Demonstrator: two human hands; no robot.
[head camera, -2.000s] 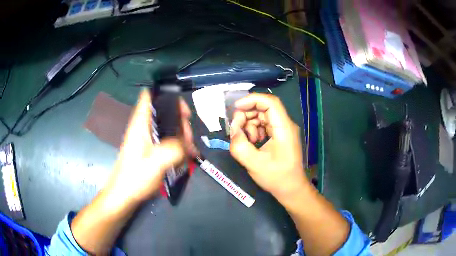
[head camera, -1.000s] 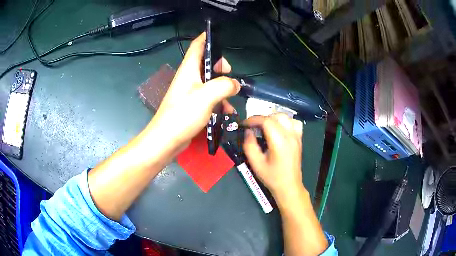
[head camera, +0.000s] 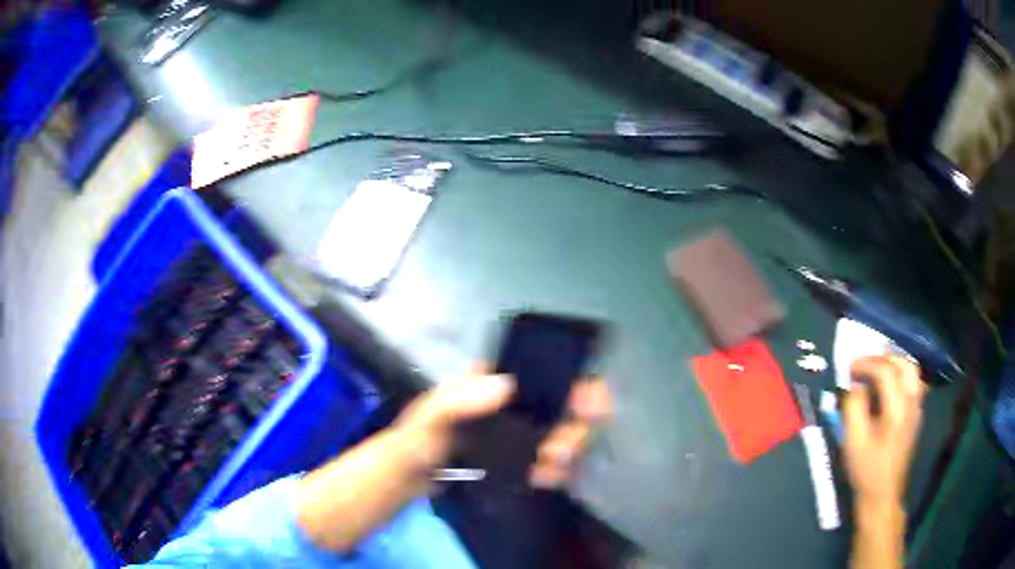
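Note:
My left hand (head camera: 473, 417) holds a black smartphone assembly (head camera: 545, 367) by its sides at the lower middle, near the blue crate; the phone is blurred. My right hand (head camera: 879, 417) is at the right, fingers bent down over the white paper scraps (head camera: 863, 342); whether it holds anything cannot be told. A white marker (head camera: 819, 472) lies just left of it. A red card (head camera: 748, 402) and a brown sanding block (head camera: 726, 287) lie on the green mat between the hands.
A blue crate (head camera: 317, 339) with rows of black phones stands at left. An opened phone (head camera: 375, 233), an orange-edged paper (head camera: 254, 139) and cables lie behind. A power strip (head camera: 746, 83) is at the back; a dark-blue screwdriver (head camera: 907, 331) lies at right.
The view has swung left to the crate. My left hand has carried the phone left, away from the red card. My right hand has moved off the phone to the paper scraps.

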